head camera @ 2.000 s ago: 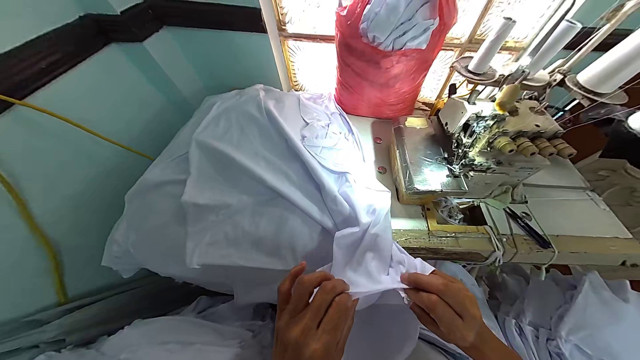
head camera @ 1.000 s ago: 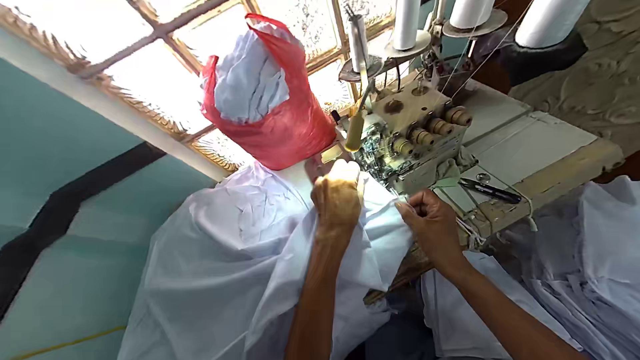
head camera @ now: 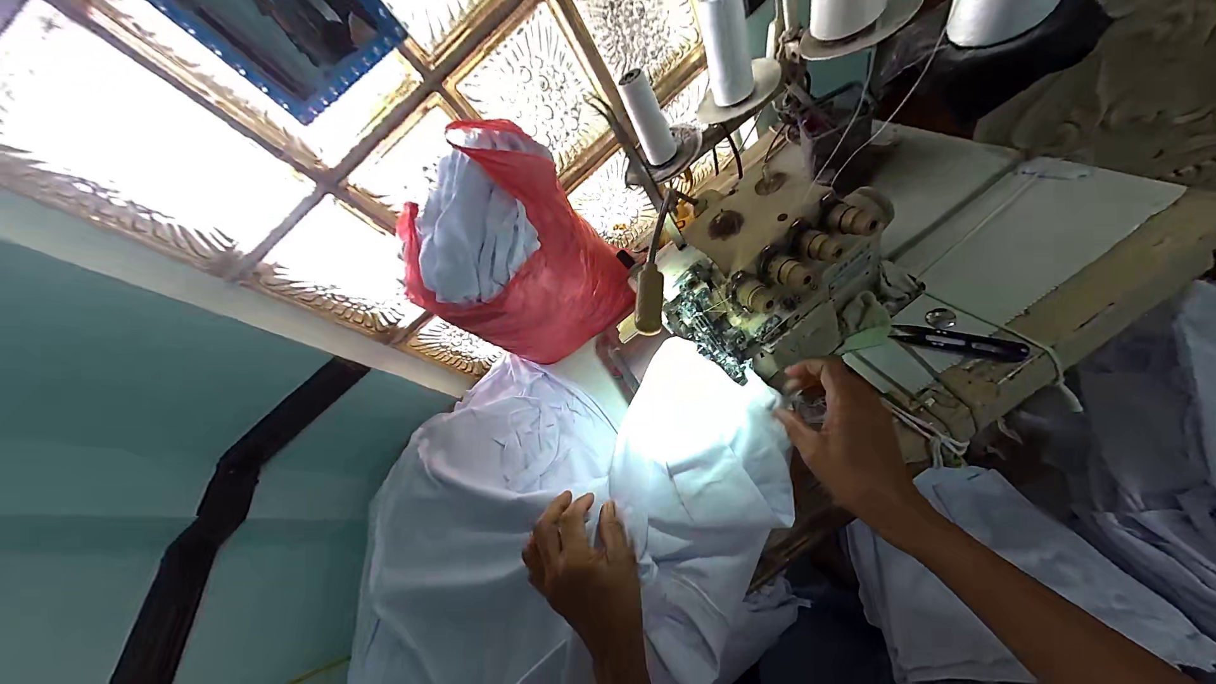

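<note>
White fabric lies under the needle area of an overlock sewing machine, brightly lit near the needles. My left hand rests on the fabric below the machine, its fingers spread and bent. Close to the machine's front right corner, my right hand is at the fabric's right edge with thumb and forefinger apart; whether it touches the edge cannot be told. More of the white cloth spreads to the left.
A red plastic bag full of pale cloth stands by the window, left of the machine. White thread cones rise behind it. Black thread snips lie on the worktable. Stacked white cloth pieces are at the lower right.
The fabric has gone from between both hands, low in front, to the machine's needles. Since one second ago my left hand has moved from beside the needles down onto the cloth. The view has turned.
</note>
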